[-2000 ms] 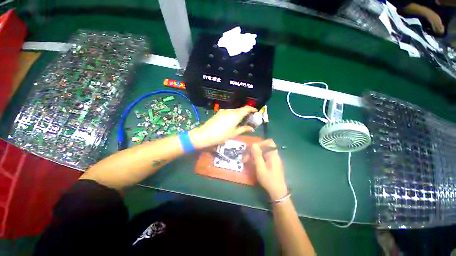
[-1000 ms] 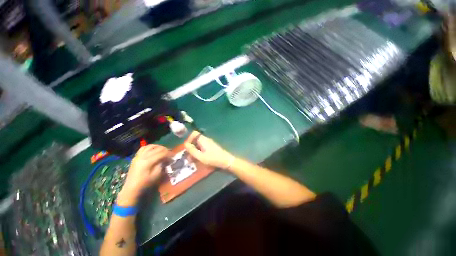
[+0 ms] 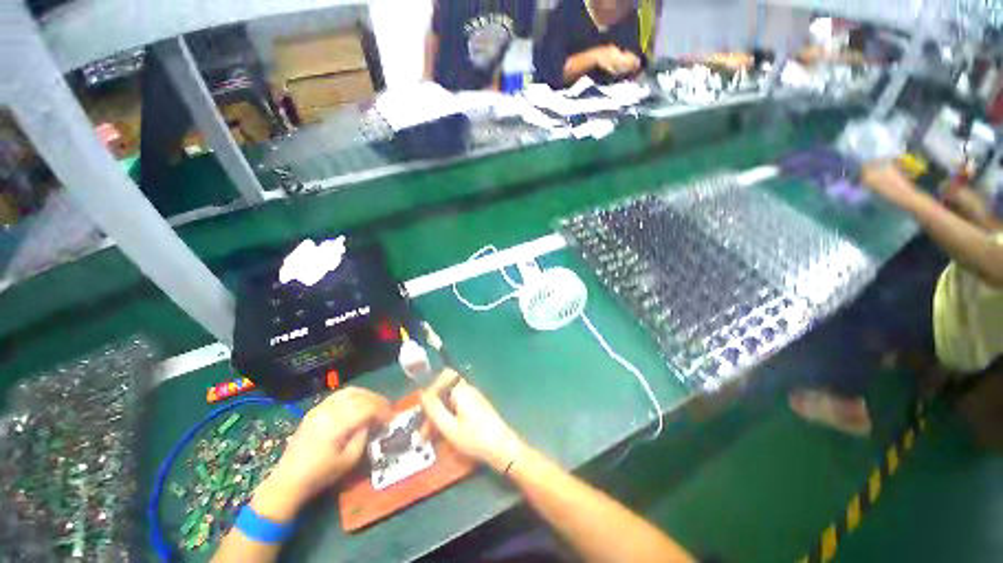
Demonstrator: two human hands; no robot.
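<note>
The white jig (image 3: 403,457) with black shapes lies on the orange-brown mat (image 3: 379,508). My left hand (image 3: 330,435), with a blue wristband, is at the jig's left edge, fingers curled and fingertips together; whether it holds a small part cannot be told. My right hand (image 3: 471,427) is at the jig's right edge, closed on a thin dark tool, likely tweezers (image 3: 460,375), whose end shows above the fingers. The white glue bottle (image 3: 414,359) stands upright behind the mat, its yellowish tip up. Green circuit boards (image 3: 215,473) lie loose at the left inside a blue cable (image 3: 161,495).
A black power supply box (image 3: 319,319) with a crumpled white wipe (image 3: 312,261) stands behind the hands. A small fan (image 3: 552,298) with a white cord is right of it. Clear trays lie left (image 3: 77,451) and right (image 3: 720,275). People are across the bench and at far right.
The view has swung right and up. My left hand has let go of the glue bottle and moved to the jig. My right hand stays beside the jig.
</note>
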